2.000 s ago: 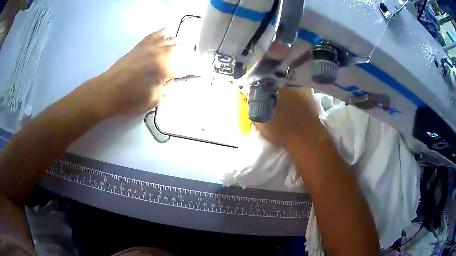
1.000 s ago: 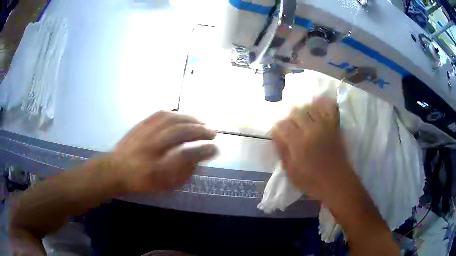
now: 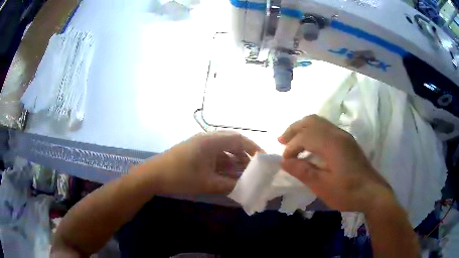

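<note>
A small white fabric piece [image 3: 257, 182] is held between both hands at the table's front edge and hangs over it. My left hand [image 3: 214, 160] pinches its left side, with the fingertips partly behind the cloth. My right hand [image 3: 322, 160] pinches its upper right side between thumb and fingers. The needle area [image 3: 254, 54] of the white sewing machine [image 3: 342, 40] is behind the hands, under bright light, with no hand at it. A large heap of white garment pieces [image 3: 397, 136] lies right of the hands, partly under the machine arm.
A bundle of stacked white strips [image 3: 63, 75] lies at the table's left. The grey front edge with a printed ruler [image 3: 85, 157] runs below it. A grey tension knob [image 3: 283, 75] sticks out from the machine head. A dark control panel [image 3: 433, 88] is at the arm's right end.
Both hands have drawn back from the needle area to the front edge and come together. They now hold up a small white piece. The view has shifted somewhat.
</note>
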